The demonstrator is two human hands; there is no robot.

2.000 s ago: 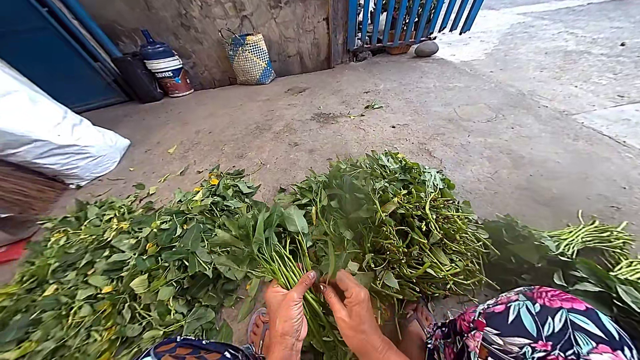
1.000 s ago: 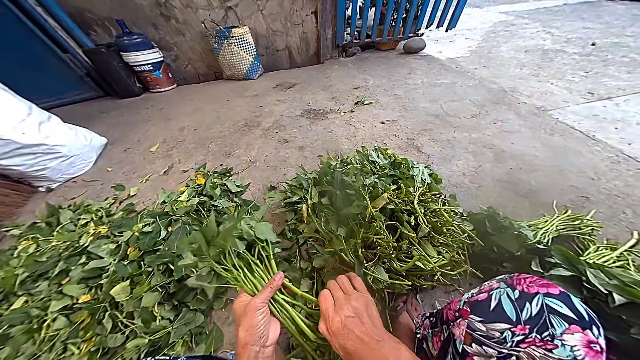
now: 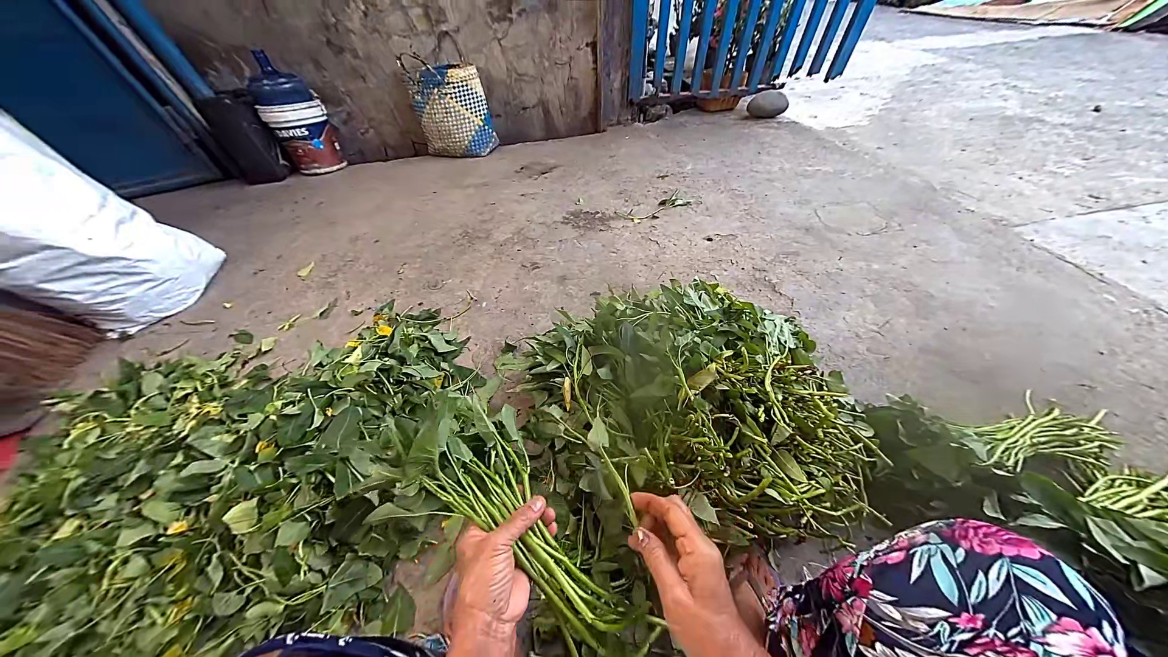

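My left hand [image 3: 495,568] is closed around a bunch of leafy green stems [image 3: 511,511], leaves pointing up and away, stem ends running down to the right. Beside it, my right hand [image 3: 680,561] pinches a single leafy stem [image 3: 620,474] between thumb and fingers, at the near edge of a heap of stemmed greens [image 3: 730,401]. A wide pile of loose leaves [image 3: 210,493], some yellow, spreads over the ground at the left. Bundled greens with pale green stems [image 3: 1049,438] lie at the far right.
A white sack [image 3: 91,237] and a broom [image 3: 41,356] are at the left. Against the wall stand a paint bucket [image 3: 301,137] with a blue jug and a woven bag [image 3: 453,109]. A grey stone [image 3: 767,104] lies by the blue slatted gate [image 3: 739,46]. My floral-clad knee [image 3: 958,593] is at the lower right.
The right hand has come away from the bunch in the left hand and now holds a separate stem by the heap. The left hand keeps its hold on the bunch.
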